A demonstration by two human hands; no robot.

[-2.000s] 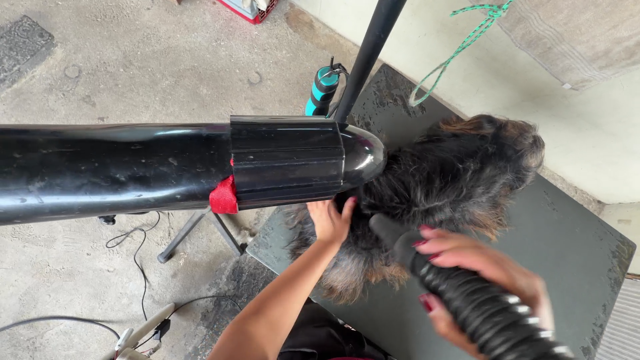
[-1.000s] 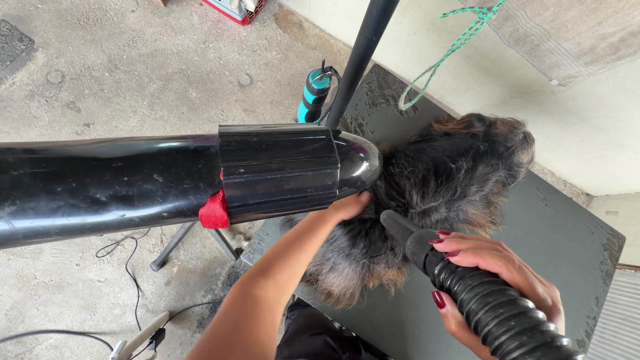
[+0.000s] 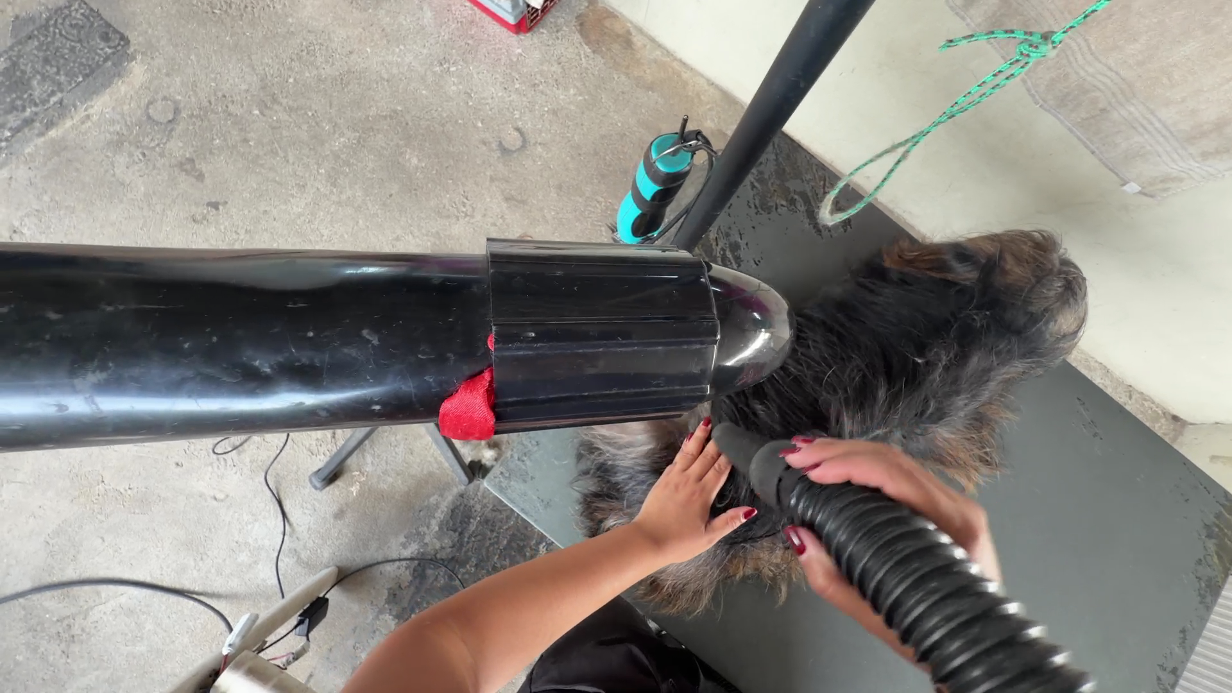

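A dog with long black and brown fur [image 3: 866, 366] is on a dark grooming table [image 3: 1068, 539], its head toward the upper right. My left hand [image 3: 688, 500] lies spread on the fur of its side, fingers apart, close to the nozzle. In my right hand [image 3: 885, 510] is the ribbed black hose of a pet dryer [image 3: 924, 577], held behind its nozzle [image 3: 746, 457], whose tip is at the coat. The dog's rear part is partly hidden by my left hand and by a large black tube.
The large black tube [image 3: 241, 346], with a red cloth [image 3: 469, 406] at its collar, crosses from the left above the table. Behind it are a black pole [image 3: 775, 115], a turquoise and black cylinder [image 3: 654, 188] and a hanging green cord loop [image 3: 914, 140]. Cables [image 3: 279, 510] lie on the concrete floor.
My left hand, partly behind the black tube a second ago, now shows whole, spread on the fur nearer to me. My right hand still holds the dryer hose.
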